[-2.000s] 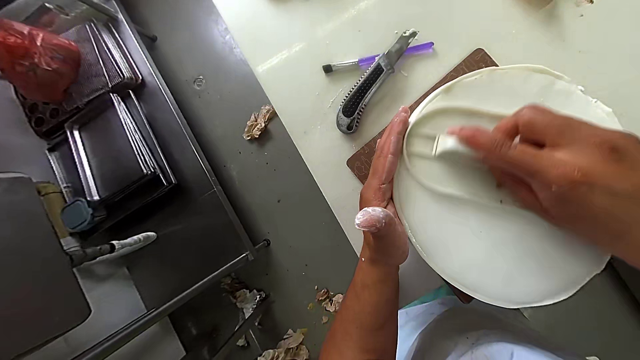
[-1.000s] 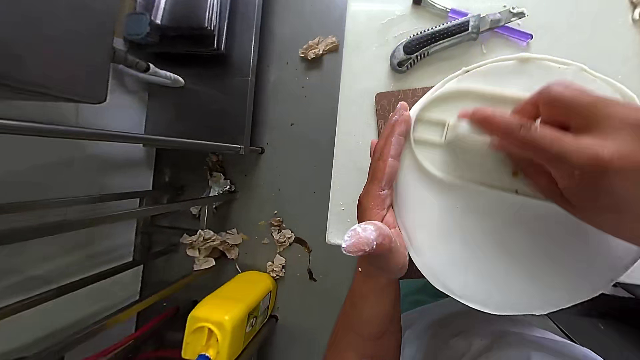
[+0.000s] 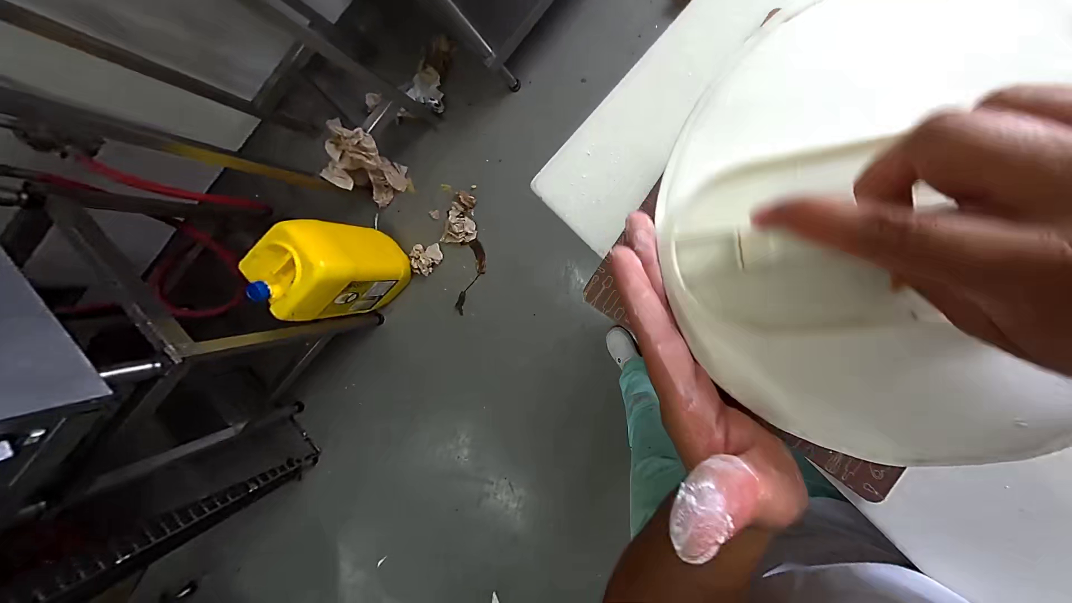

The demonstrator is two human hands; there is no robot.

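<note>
A large round white slab with a smooth, pale surface (image 3: 871, 394) fills the right side of the head view, on a brown patterned board (image 3: 871, 479). My left hand (image 3: 712, 419) lies along its near left rim, fingers extended and touching the edge, with white residue on the thumb. Over the slab is my right hand (image 3: 971, 218), blurred, its fingers bent around a pale flat tool (image 3: 754, 247) that rests on or just over the surface. The tool's exact kind cannot be told.
A white worktop (image 3: 620, 142) lies under the board. On the left, a yellow plastic jerrycan (image 3: 335, 268) rests by a metal rack (image 3: 126, 276) with a red hose (image 3: 184, 310). Crumpled brown paper (image 3: 356, 159) litters the grey floor (image 3: 452, 402).
The view has swung a lot; the utility knife and purple tool seen earlier are out of sight. My left hand stays at the slab's rim and my right hand stays over its surface.
</note>
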